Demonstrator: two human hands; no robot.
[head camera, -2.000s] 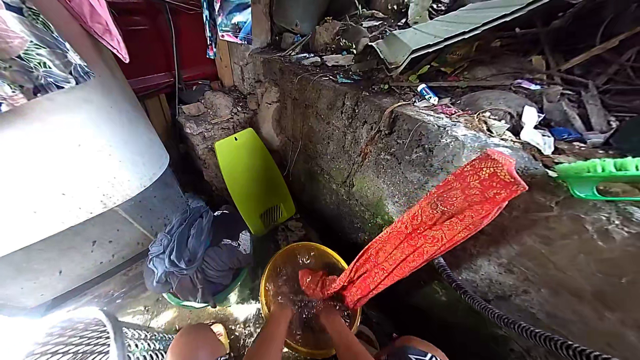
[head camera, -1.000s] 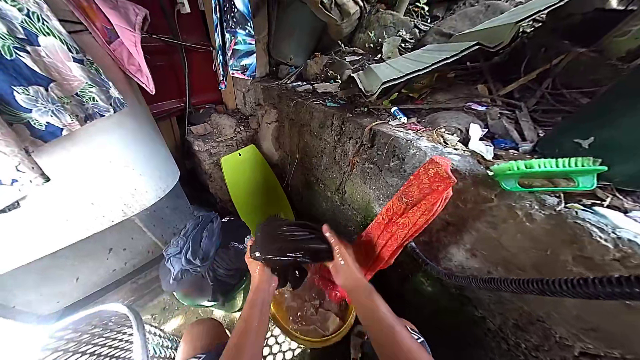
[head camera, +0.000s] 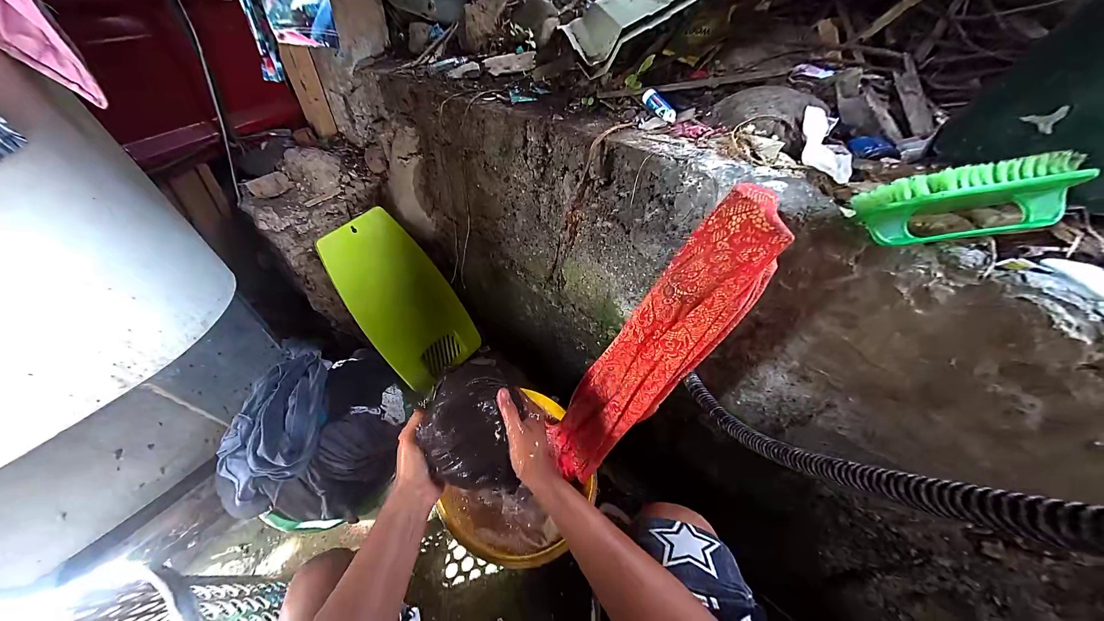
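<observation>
Both my hands grip a wet, dark bunched cloth above a yellow basin of cloudy water. My left hand presses on its left side, and my right hand clasps its right side with the thumb up. From the basin's right rim a red patterned cloth extends up against the concrete wall; its lower end lies at the basin. Left of my left hand, dark and blue-grey wet clothes are heaped over a green basin. A lime-green plastic board leans just beyond the dark cloth.
A low concrete wall runs behind the basins, with a green scrub brush and litter on top. A black corrugated hose crosses at right. A large white rounded surface stands at left, above a plastic basket at the bottom left.
Two seconds ago both hands were down in the yellow basin. One second ago they held the dark cloth above it; now that cloth is bunched into a rounder mass.
</observation>
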